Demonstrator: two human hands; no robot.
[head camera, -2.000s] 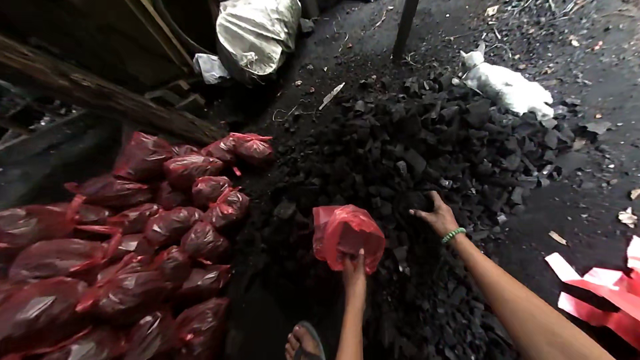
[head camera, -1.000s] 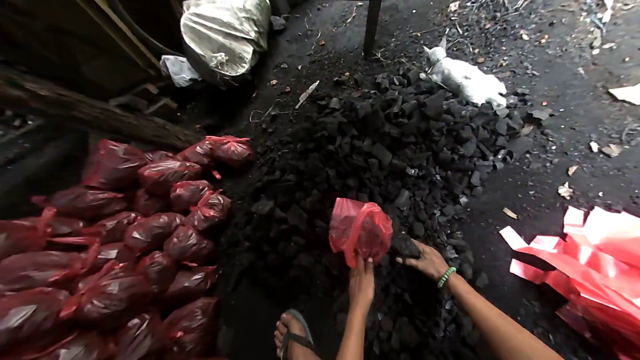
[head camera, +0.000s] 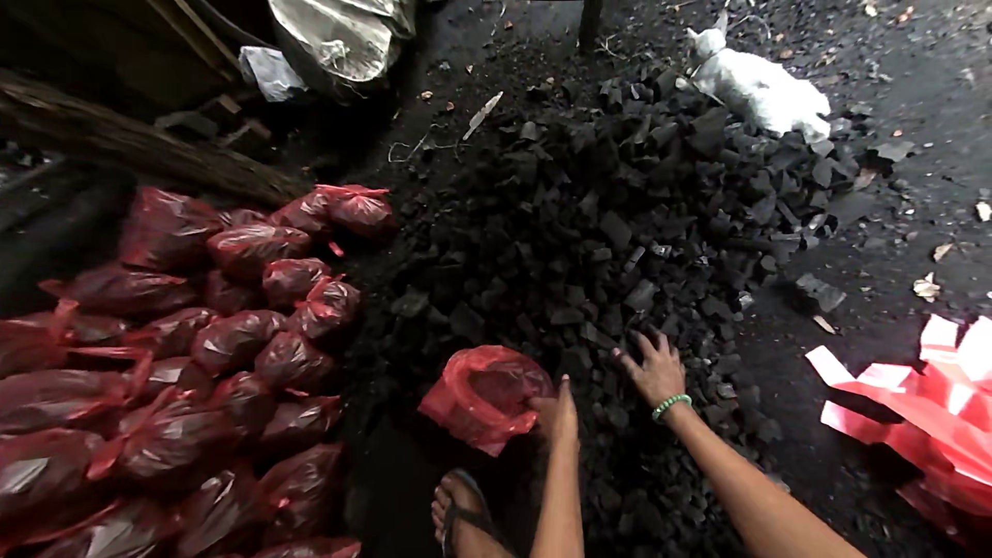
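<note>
My left hand (head camera: 556, 411) grips the rim of a red plastic bag (head camera: 484, 395), whose mouth gapes upward; some dark content shows inside it. To its right, my right hand (head camera: 657, 368), with a green beaded bracelet (head camera: 671, 406) at the wrist, reaches over the heap of black charcoal pieces (head camera: 573, 256). Its fingers are spread at the pile's surface and hold no piece that I can see. Many filled, knotted red bags (head camera: 232, 341) lie packed together at the left.
A white cat (head camera: 763, 89) lies at the heap's far right edge. Loose red plastic bags (head camera: 922, 403) lie at the right. A wooden beam (head camera: 139, 143), a post (head camera: 590, 23) and a covered bulky object (head camera: 341, 39) stand beyond. My sandalled foot (head camera: 465, 515) is near the bag.
My right hand, beside the bag with a dark piece a second ago, is now spread over the charcoal without it. The held bag has moved left, away from that hand.
</note>
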